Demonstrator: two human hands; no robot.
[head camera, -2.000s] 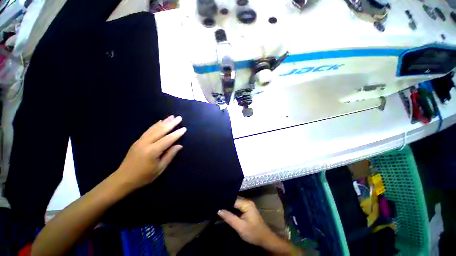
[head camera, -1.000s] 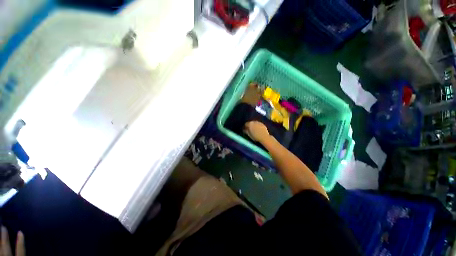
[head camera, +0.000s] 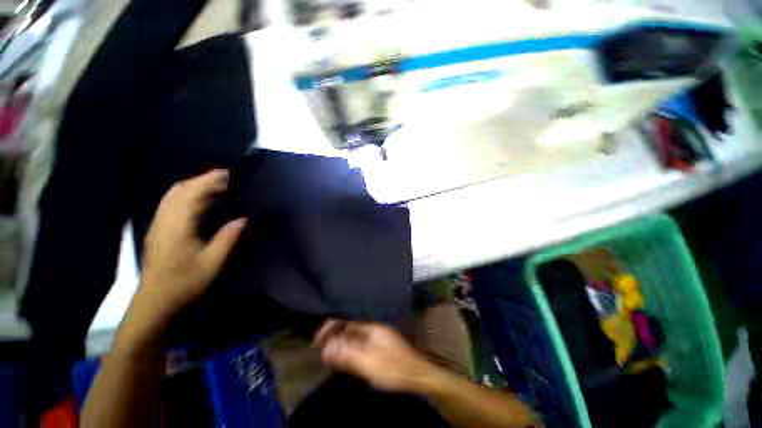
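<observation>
A large black garment panel (head camera: 192, 109) lies on the table left of the white sewing machine (head camera: 493, 109). A smaller, slightly greyer black piece (head camera: 351, 251) lies over its right part, below the needle area, which is bright with lamp light. My left hand (head camera: 188, 238) rests on the black cloth with thumb and fingers apart. My right hand (head camera: 363, 351) pinches the front edge of the smaller piece at the table's edge. The view is blurred, and I cannot tell whether cloth lies under the presser foot.
A green basket (head camera: 547, 318) with black, yellow and pink pieces stands at the lower right. A blue crate (head camera: 242, 384) is below the table at left. Red-handled tools (head camera: 675, 142) lie beyond the machine at right.
My right hand has come back from the green basket to the front of the cloth, and a smaller black piece now lies on the panel. The view has swung back to the machine.
</observation>
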